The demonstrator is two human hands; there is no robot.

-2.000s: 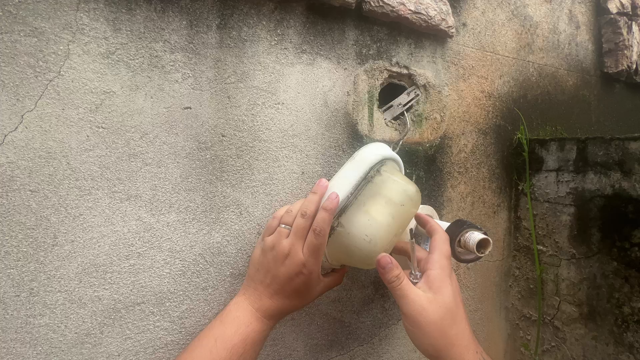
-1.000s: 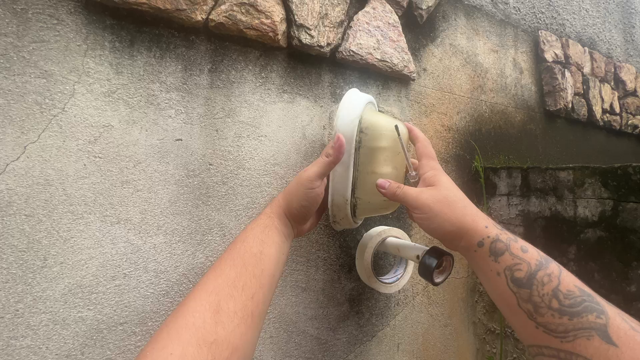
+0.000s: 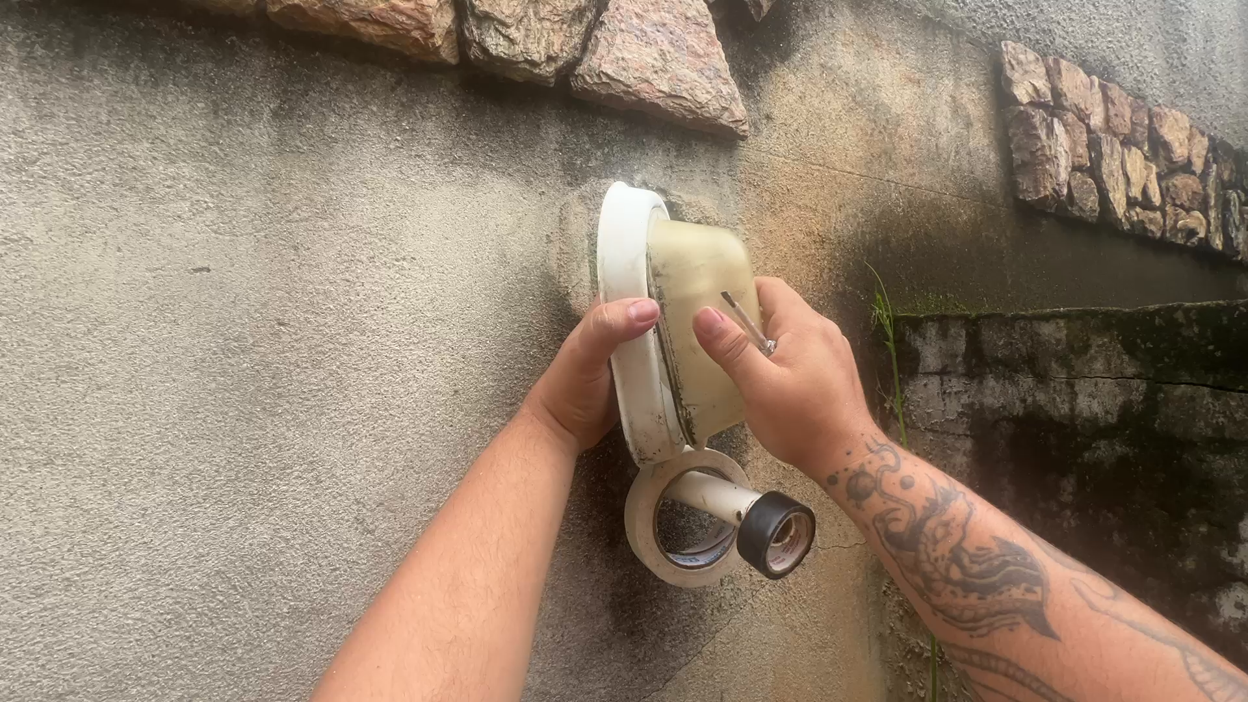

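Note:
A wall light fixture with a white rim and a yellowed translucent cover is held against the plaster wall. My left hand grips the rim from the left, thumb in front, its fingers hidden behind. My right hand holds the cover from the right and also keeps a thin screwdriver, its handle mostly hidden in the palm. Just below the fixture, a white pipe sticks out from the wall. A roll of pale tape and a roll of black tape hang on it.
Rough stones jut from the wall above the fixture, with more stone cladding at the upper right. A mossy, stained low wall stands at the right, with a green grass stalk beside it.
Two seconds ago the fixture was tilted below an open wall hole with a connector and wires; now it stands nearly upright over that spot. The view has shifted.

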